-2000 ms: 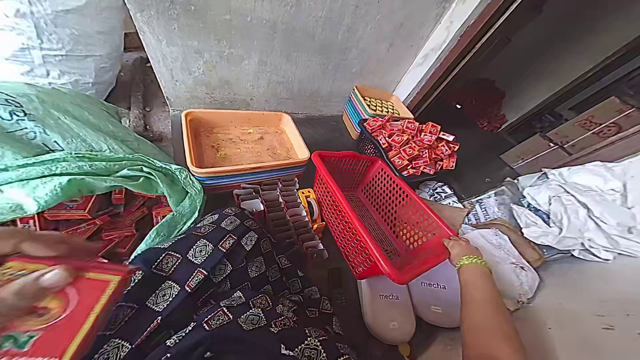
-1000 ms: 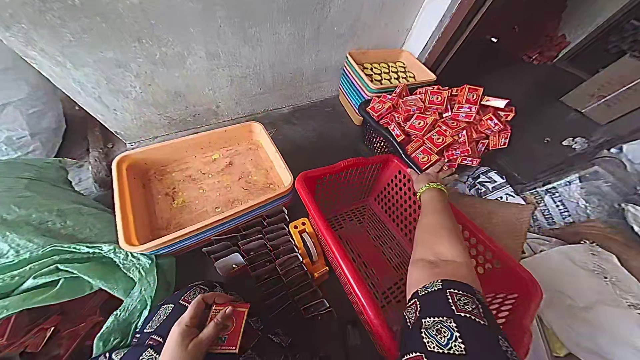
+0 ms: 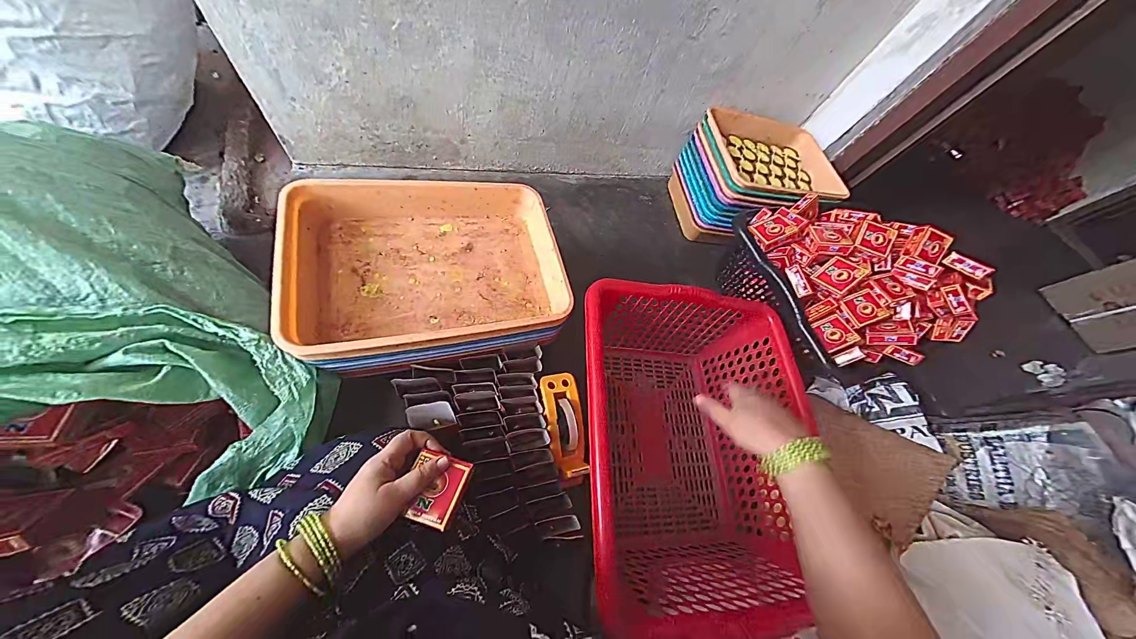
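Note:
My left hand (image 3: 390,484) holds a small red printed box (image 3: 441,491) over my patterned clothing. Above the red perforated plastic basket (image 3: 603,426), my right hand (image 3: 754,417) is slightly blurred, fingers apart, with nothing in it. No boxes show inside that basket. Between it and my left hand stand rows of dark open-topped small boxes (image 3: 506,426), beside a yellow tape dispenser (image 3: 565,426). A heap of small red boxes (image 3: 865,266) fills and spills past a black basket (image 3: 754,266) at the right.
An orange tray (image 3: 426,346) with residue tops a stack near the wall. Another tray stack (image 3: 701,191) holds round yellow-topped items. A green woven sack (image 3: 115,266) with red flattened boxes (image 3: 115,461) lies left. Cardboard (image 3: 874,461) and plastic packaging (image 3: 1029,461) lie right.
My right hand has moved back from near the heap of red boxes to above the red basket. The small box remains in my left hand. The view has shifted.

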